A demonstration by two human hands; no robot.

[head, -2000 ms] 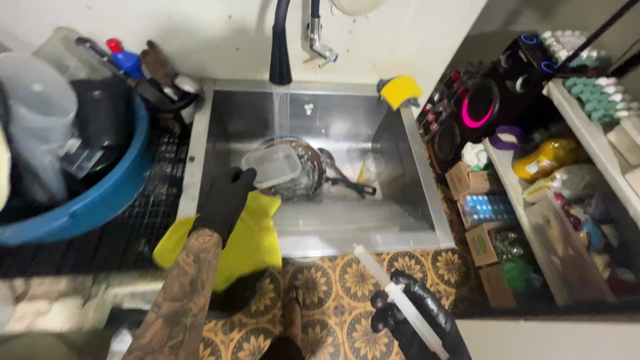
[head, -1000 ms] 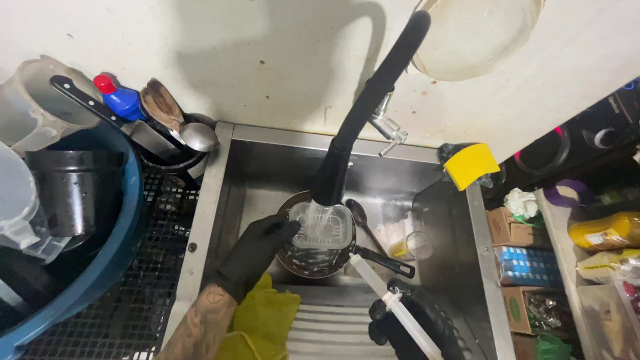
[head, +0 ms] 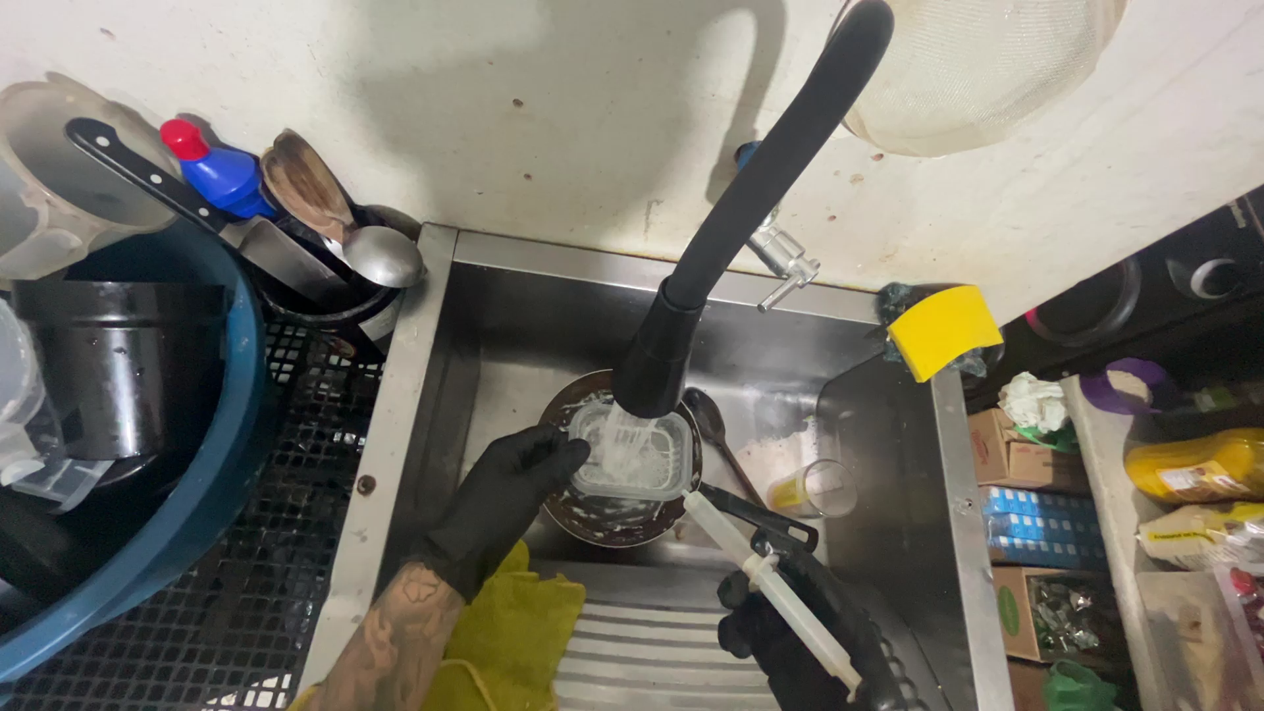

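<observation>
My left hand point(head: 509, 489), in a black glove, grips the left rim of a clear plastic container point(head: 634, 456) under water running from the black flexible faucet point(head: 681, 316). Beneath the container, a dirty frying pan point(head: 607, 525) lies in the steel sink. My right hand point(head: 790, 622), also gloved in black, holds a white plastic syringe-like tube point(head: 775, 588), its tip close to the container's lower right corner. Right of the pan are a dark spoon point(head: 719, 434) and a clear cup point(head: 825, 489) on its side. A yellow cloth point(head: 518, 632) hangs below my left wrist.
A blue tub point(head: 242, 415) with plastic vessels stands at left on a black grid mat point(head: 267, 553), beside a utensil holder point(head: 370, 311). A yellow sponge point(head: 945, 331) sits on the sink's back right corner. Shelves point(head: 1106, 484) with packages stand at right; a strainer point(head: 987, 69) hangs above.
The view has moved closer over the sink. My left hand has brought the container under the faucet's stream, and my right hand has moved the tube from outside the sink to over it.
</observation>
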